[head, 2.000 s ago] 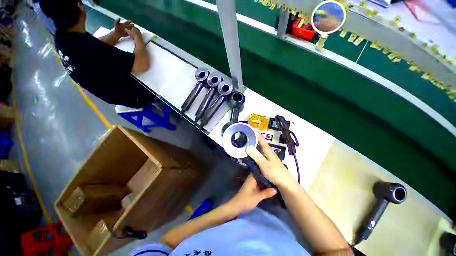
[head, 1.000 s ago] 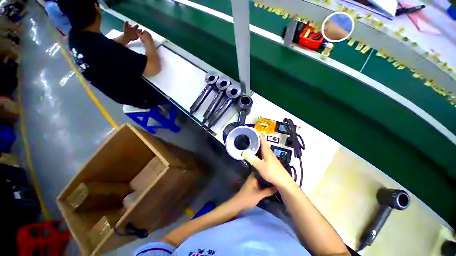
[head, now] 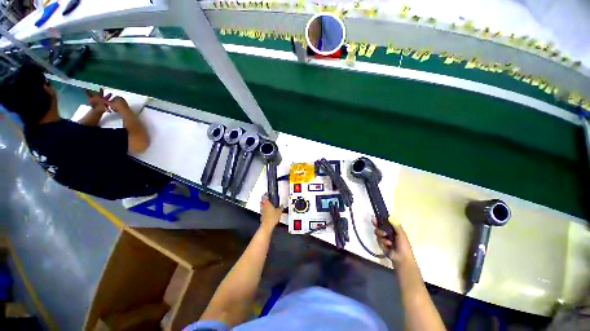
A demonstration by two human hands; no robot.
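My right hand is closed around the lower handle of a dark grey hair dryer, right of the test box; its round head points away from me. My left hand is at the lower handle end of another hair dryer, left of the test box, its fingers around the handle. The white test box has red switches, a round knob and a small lit display. An orange-yellow socket adapter is on its top left. Bundled black power cords lie over its right side.
Three hair dryers lie side by side at left. Another dryer lies at right. A seated person is at far left, an open carton below. A metal post and round mirror stand before the green belt.
Both hands were on one dryer with its pale ring end towards me. Now the hands are apart, each on a separate dryer either side of the test box. The view has turned.
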